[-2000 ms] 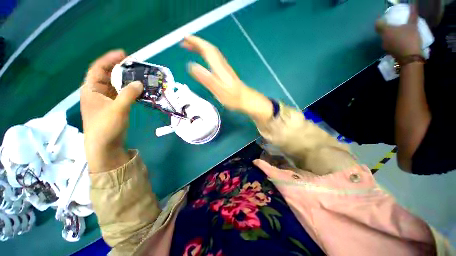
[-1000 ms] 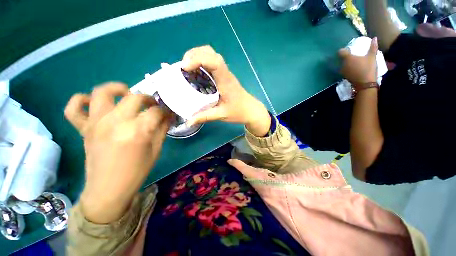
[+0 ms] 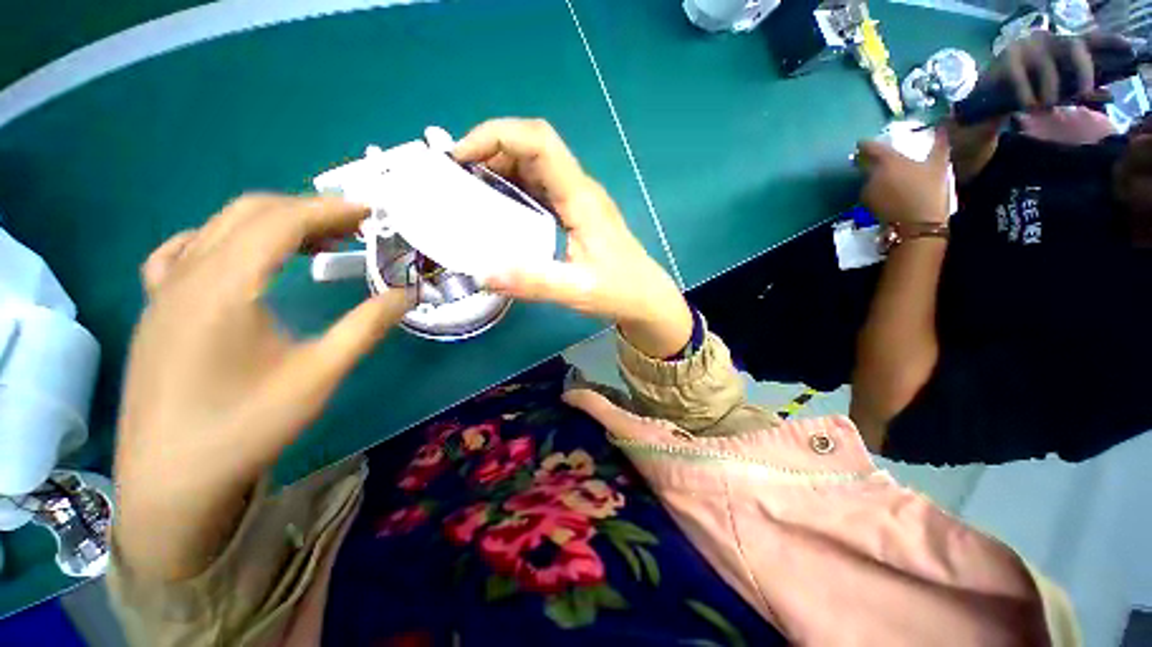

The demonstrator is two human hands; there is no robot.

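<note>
A white security camera (image 3: 436,209) is in front of me over the green bench. Its white head shell is held tilted, with a dark inside at its right end. Below it the round lower housing (image 3: 457,316) shows its open inside with thin wires. My right hand (image 3: 569,240) grips the head shell from the right, fingers on top and thumb underneath. My left hand (image 3: 253,341) is at the left, slightly blurred, fingers spread, its fingertips at the camera's left side and the open housing. Whether they touch it is unclear. A white antenna (image 3: 339,266) sticks out left.
Unfinished white units (image 3: 38,367) stand at the left, one with an open wired head (image 3: 78,518). At the right, a person in black (image 3: 1011,291) holds a white part and a dark tool. A black box (image 3: 809,32) and yellow item (image 3: 874,61) are at the back.
The separate board-filled head is now in my right hand, over the lower housing. My left hand has let go of it and moved left, its fingers opening. The neighbour now holds a dark tool.
</note>
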